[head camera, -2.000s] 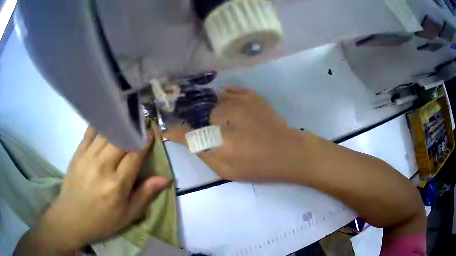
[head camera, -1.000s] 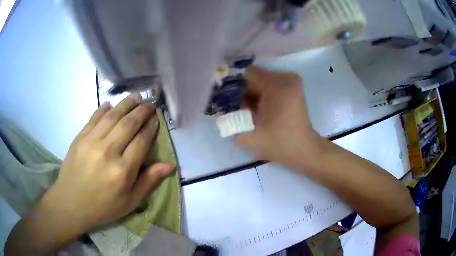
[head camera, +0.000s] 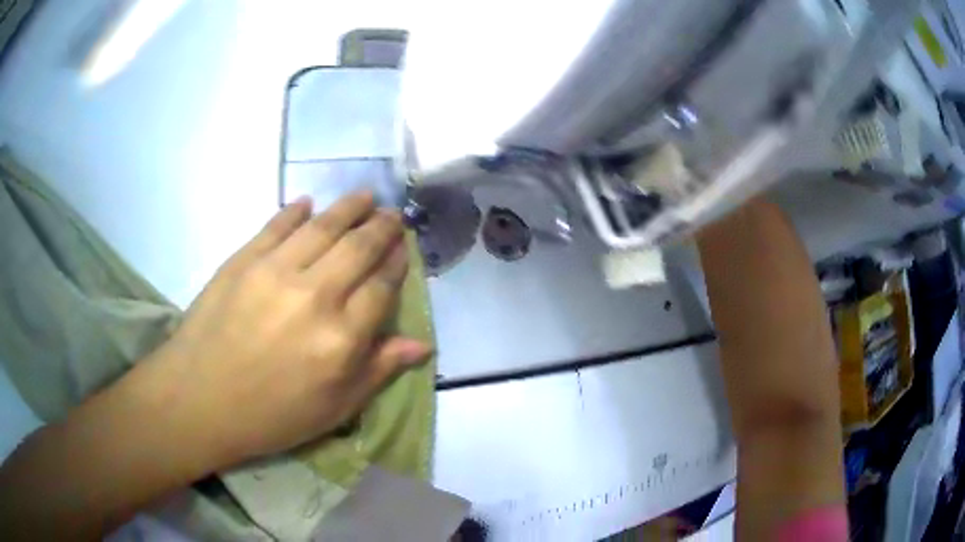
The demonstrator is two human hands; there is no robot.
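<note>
My left hand [head camera: 307, 328] lies flat on the olive inner side [head camera: 404, 429] of the garment piece and holds it down, fingertips close to the needle area. The pale khaki part [head camera: 85, 302] spreads in folds to the left, under my forearm. A grey-mauve end band [head camera: 392, 510] lies at the bottom, near the table edge. My right hand is hidden behind the sewing machine head [head camera: 550, 95]; only the forearm shows. The needle and presser foot cannot be made out clearly.
The machine bed [head camera: 529, 328] shows a round metal plate [head camera: 450, 228] and a dark round hole beside it. A ribbed white knob [head camera: 635, 268] hangs below the head. A yellow parts tray [head camera: 876, 349] stands far right. A printed ruler runs along the front table edge.
The view has shifted, uncovering more of the bed around the needle area. My right hand has gone from beside the knob to behind the head. My left hand still rests on the cloth.
</note>
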